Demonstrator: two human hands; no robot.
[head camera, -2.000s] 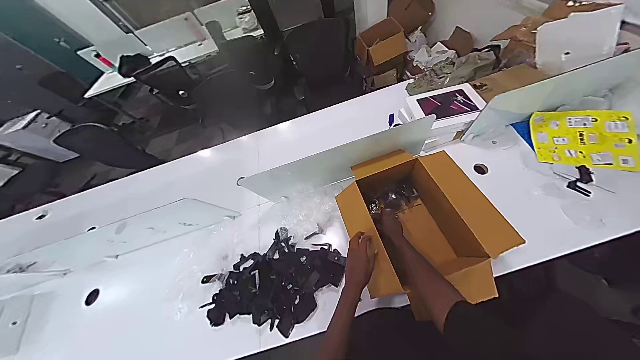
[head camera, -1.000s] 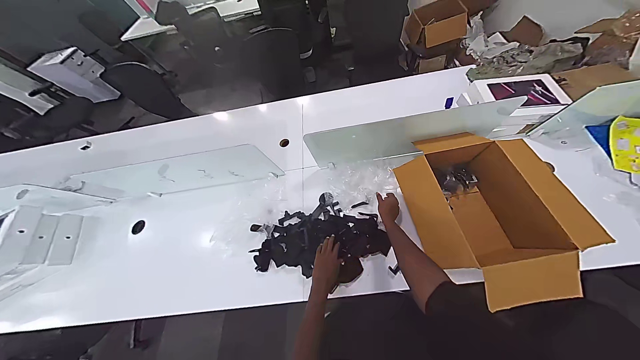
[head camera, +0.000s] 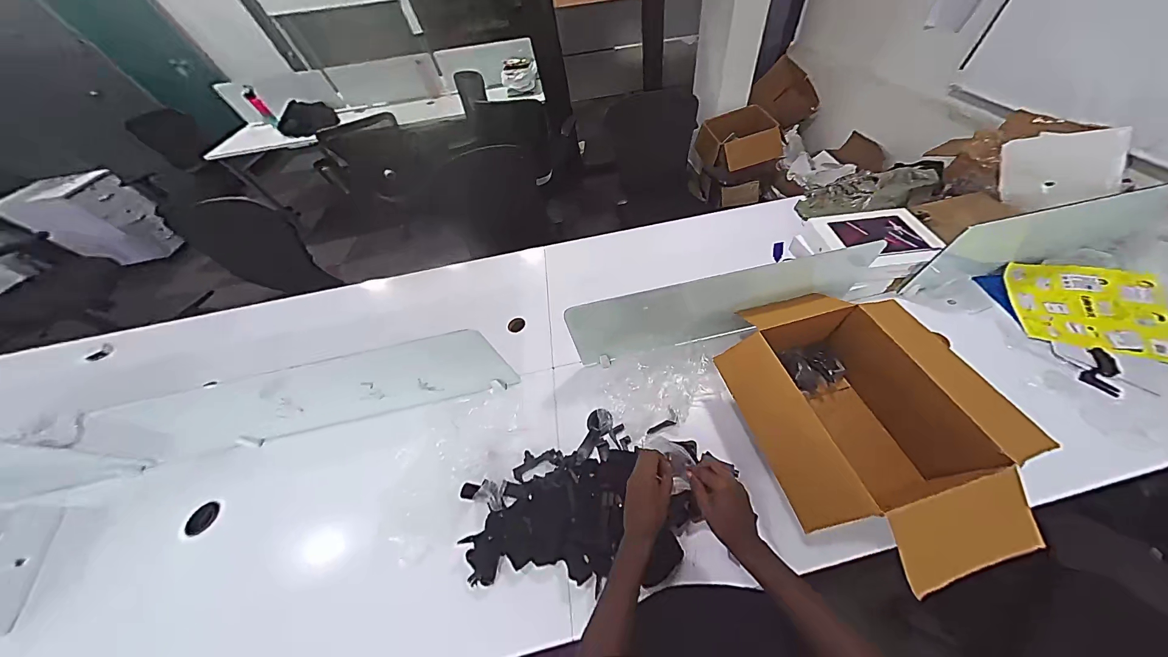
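Both hands meet over the right part of a pile of black plastic parts [head camera: 557,520] on the white desk. Between them is a clear plastic bag [head camera: 673,453]. My left hand [head camera: 646,493] grips its left side, and my right hand [head camera: 724,500] pinches its right side; what the bag holds is too small to tell. To the right stands an open cardboard box [head camera: 803,447] with its flaps folded out. Several dark items in clear wrapping [head camera: 812,368] lie in its far left corner.
Clear plastic wrapping [head camera: 639,388] lies behind the pile. Low glass dividers [head camera: 675,306] rise from the desk beyond. At the right are a yellow printed sheet [head camera: 1086,306] and a black part with a thin rod [head camera: 1102,372]. A cable hole [head camera: 202,518] is at the left.
Two seconds ago my right hand was inside the cardboard box. A second ago both hands were apart at the pile; now they are together on a clear bag.
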